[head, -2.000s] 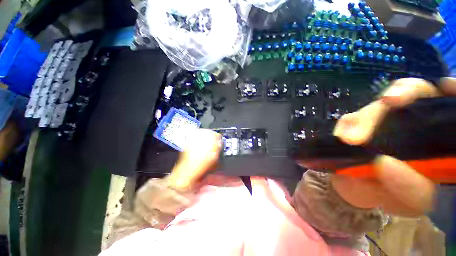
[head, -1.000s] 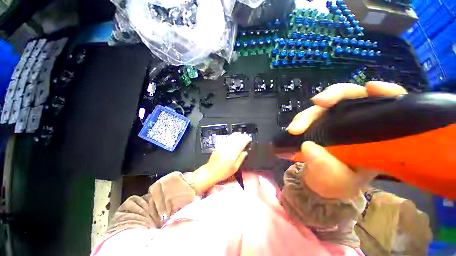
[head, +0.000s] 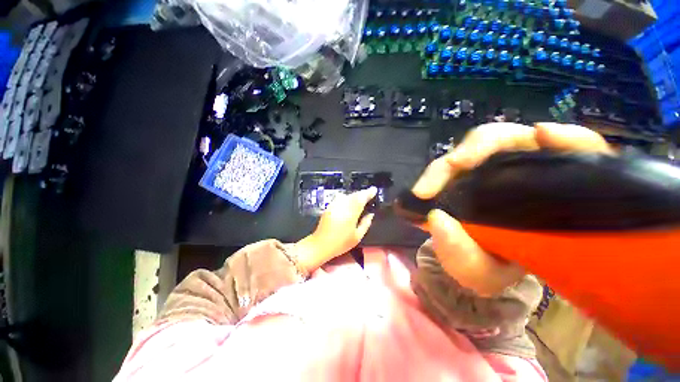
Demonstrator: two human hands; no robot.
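Note:
My right hand (head: 492, 201) is shut on the electric screwdriver (head: 567, 194), a thick black and orange-red body pointing left, its front end close to my left hand. My left hand (head: 343, 224) rests with its fingertips on the right one of two black plastic housings (head: 320, 192) lying side by side at the front; whether it grips the housing cannot be told. More black housings (head: 363, 106) lie in rows behind, partly hidden by my right hand. The blue screw tray (head: 242, 172), full of silvery-white grains, stands left of my left hand.
Small black parts (head: 257, 112) with green pieces lie behind the tray. A clear plastic bag (head: 291, 30) is at the back. Green circuit boards (head: 477, 56) fill the back right. Grey-white plates (head: 33, 97) lie far left. A cardboard box (head: 615, 16) and blue crates (head: 660, 56) are far right.
Over two seconds my left hand has moved from beside the tray onto the right front housing. The screwdriver has come nearer to that hand. The view has shifted.

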